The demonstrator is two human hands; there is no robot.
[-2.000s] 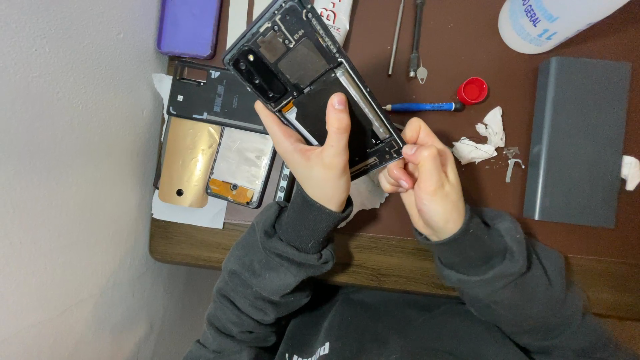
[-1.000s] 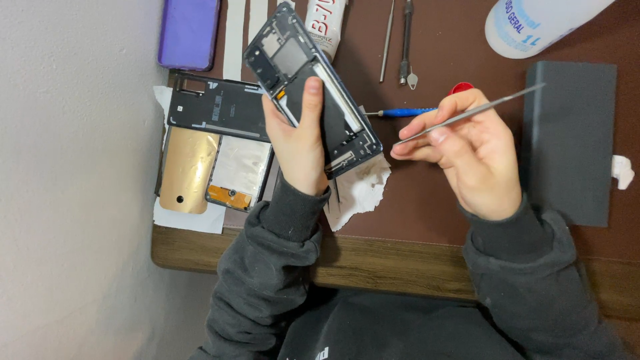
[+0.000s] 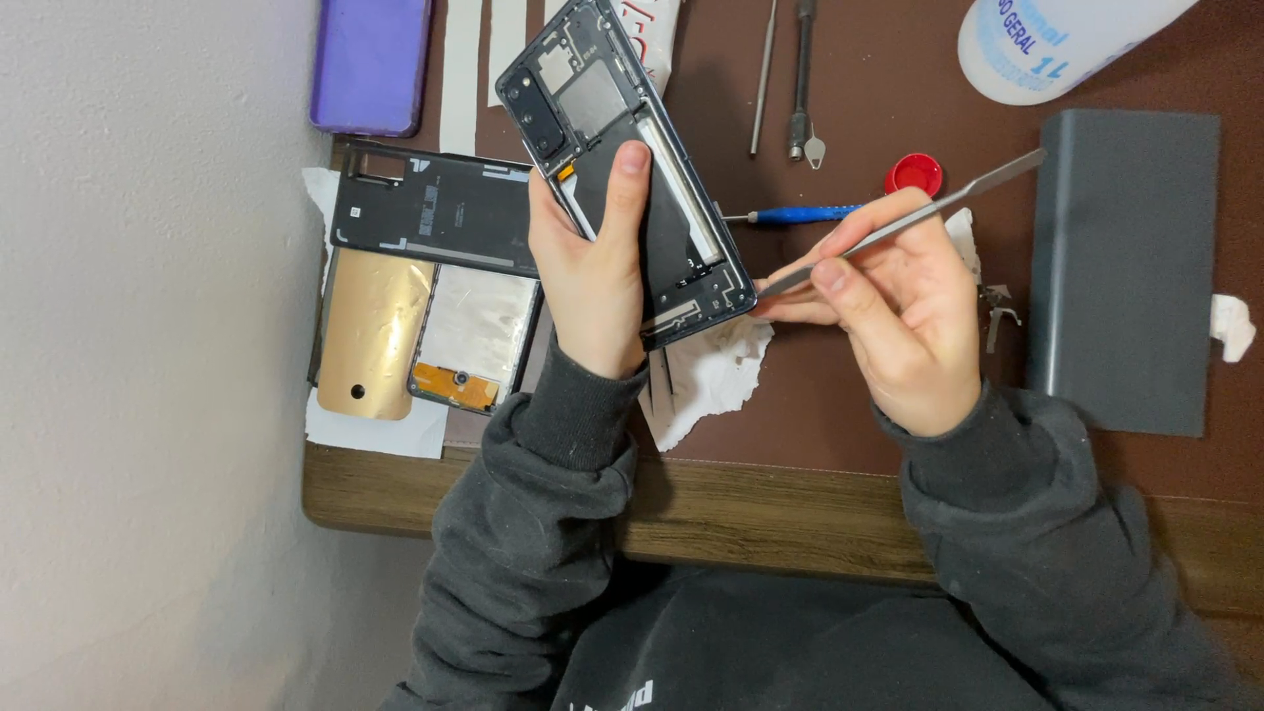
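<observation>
My left hand (image 3: 597, 262) grips an opened smartphone (image 3: 681, 188), tilted, its inner frame and camera module facing up. Between the thumb and fingers of my right hand (image 3: 894, 306) is a thin metal spudger (image 3: 913, 219); its lower end meets the phone's bottom right corner. Left of the phone lies a detached black back cover (image 3: 464, 212). Below that cover are a gold-coloured phone panel (image 3: 373, 331) and another opened phone part (image 3: 479, 321) with an orange flex section. A torn white paper (image 3: 716, 380) rests under the held phone.
A blue-handled screwdriver (image 3: 805, 214) lies behind my right hand, near a red cap (image 3: 914, 175). Farther back are metal tools (image 3: 802, 84) and a white bottle (image 3: 1047, 49). A dark grey block (image 3: 1126, 276) stands right, a purple case (image 3: 371, 64) back left beside the wall.
My right hand was at the phone's corner without the spudger two seconds ago, then held it beside the corner. Now the spudger's end is at that corner.
</observation>
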